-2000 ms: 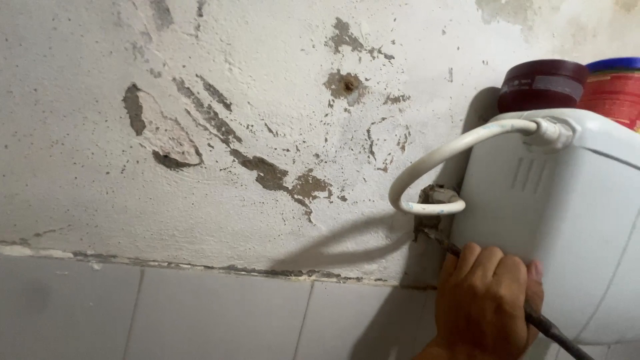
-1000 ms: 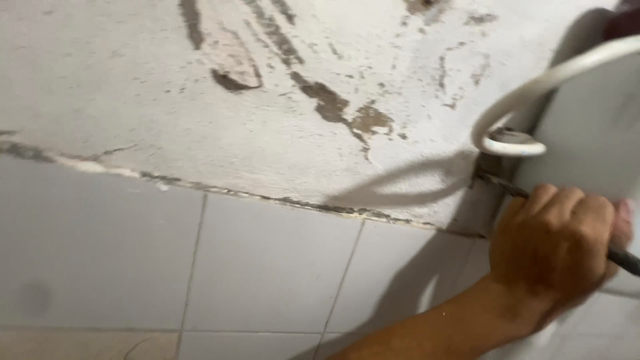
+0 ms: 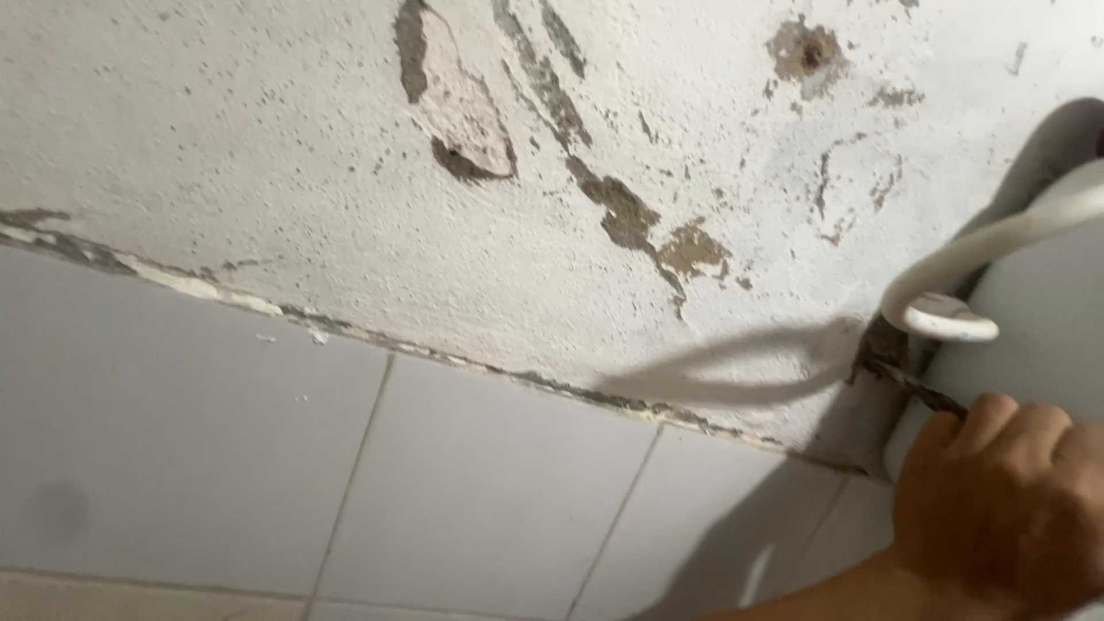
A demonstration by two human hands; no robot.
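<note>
My left hand (image 3: 1000,500) is closed around a thin, dark, rod-like tool (image 3: 918,388) at the lower right. The tool's tip points up and left, at a dark rough hole (image 3: 880,349) in the plaster wall, just above the tile edge. Whether the tip touches the hole's edge is hard to tell. The tool's other end is hidden behind my fist. Just above the tip, a looped white hose or cable (image 3: 949,323) hangs in front of the wall. My right hand is out of view.
A white casing (image 3: 1018,310) stands against the wall at the right, close to my knuckles. Grey-white tiles (image 3: 500,466) run below a chipped plaster edge (image 3: 517,375). The wall has peeled patches (image 3: 625,211) and a small round hole (image 3: 811,53).
The view has shifted left, so the jars on the casing seen two seconds ago are out of frame. My left hand keeps its hold on the tool near the same hole.
</note>
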